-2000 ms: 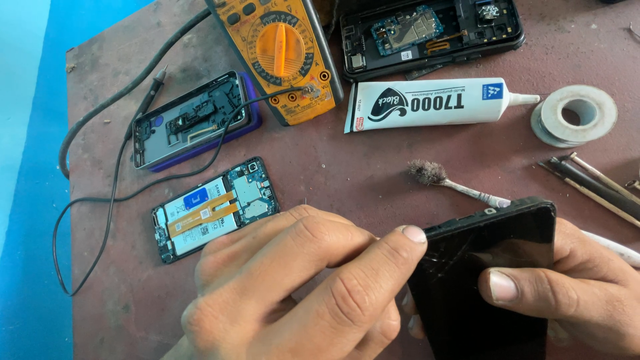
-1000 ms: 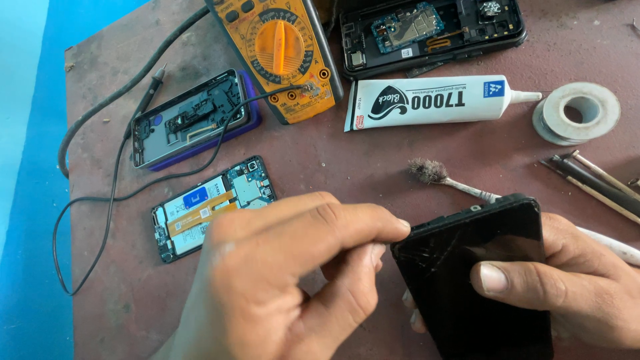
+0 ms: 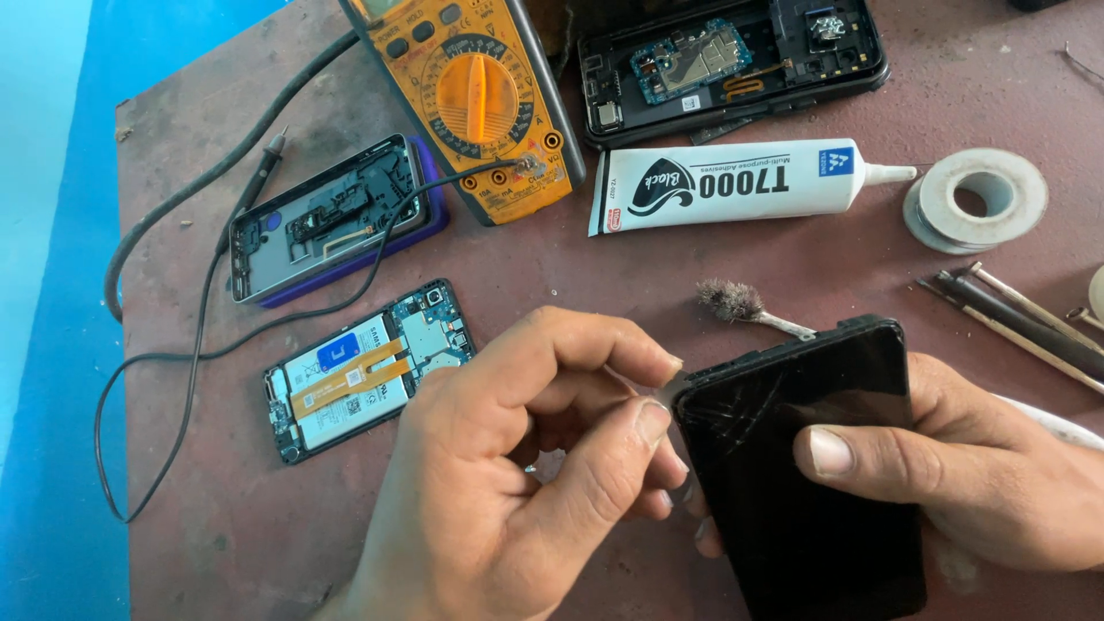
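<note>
My right hand holds a black smartphone tilted, its thumb on the glass and fingers behind. Scratches or cracks show near the phone's upper left corner. Beside that corner is my left hand, thumb and forefinger close together at the phone's edge; a small dark sliver seems to lie between them, too small to name. Left of my hands lies an opened phone with its battery, orange flex cables and circuit board exposed. A worn brush with grey bristles lies behind the held phone.
A yellow multimeter with a black cable stands at the back, near a phone frame on a purple piece. Farther right are a disassembled phone housing, a T7000 glue tube, a wire spool and thin tools.
My left forefinger and thumb have drawn back a little from the phone's top edge to its corner. The held phone has shifted slightly left and down.
</note>
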